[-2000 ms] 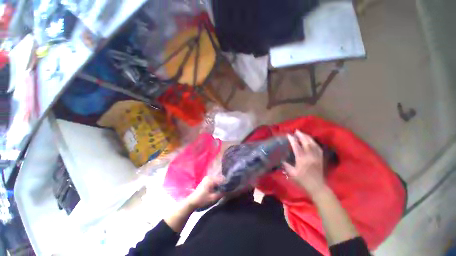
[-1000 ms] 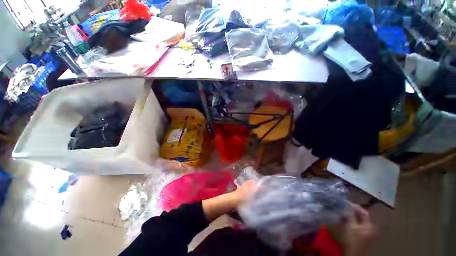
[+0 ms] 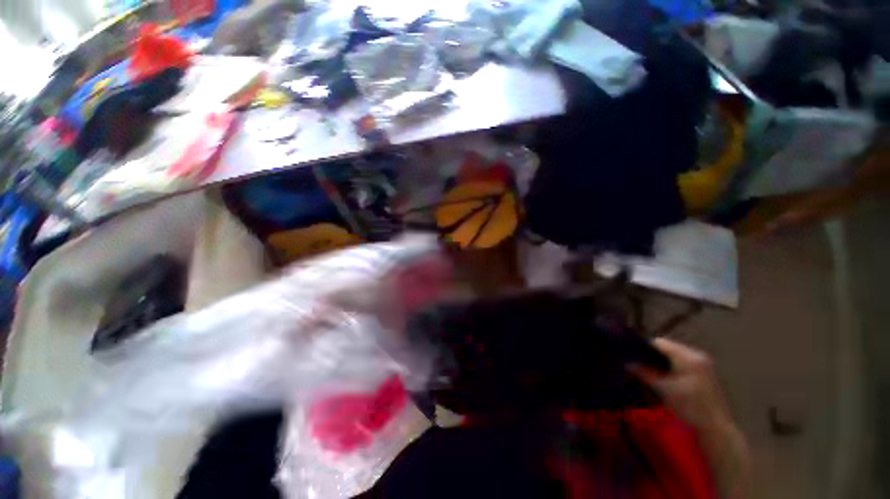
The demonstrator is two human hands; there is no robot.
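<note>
A dark garment [image 3: 537,351] is stretched out in front of me, out of the clear polybag. My right hand [image 3: 688,375] grips its right end. The clear polybag [image 3: 254,322] is a blurred, see-through streak to the left of the garment. My left hand cannot be seen; the bag and blur cover the area above my left sleeve [image 3: 234,458]. The red sack [image 3: 644,453] lies below the garment, partly hidden by it.
A pink plastic bag [image 3: 356,414] lies low in front under clear plastic. A white tub [image 3: 39,322] with a dark bundle stands left. A worktable [image 3: 488,97] piled with garments is ahead. A round stool [image 3: 478,214] and a white-topped stool [image 3: 703,263] stand beyond.
The dark garment was inside the polybag between both hands; now it is out and the bag is swept left. The left hand has gone from sight. The view has shifted.
</note>
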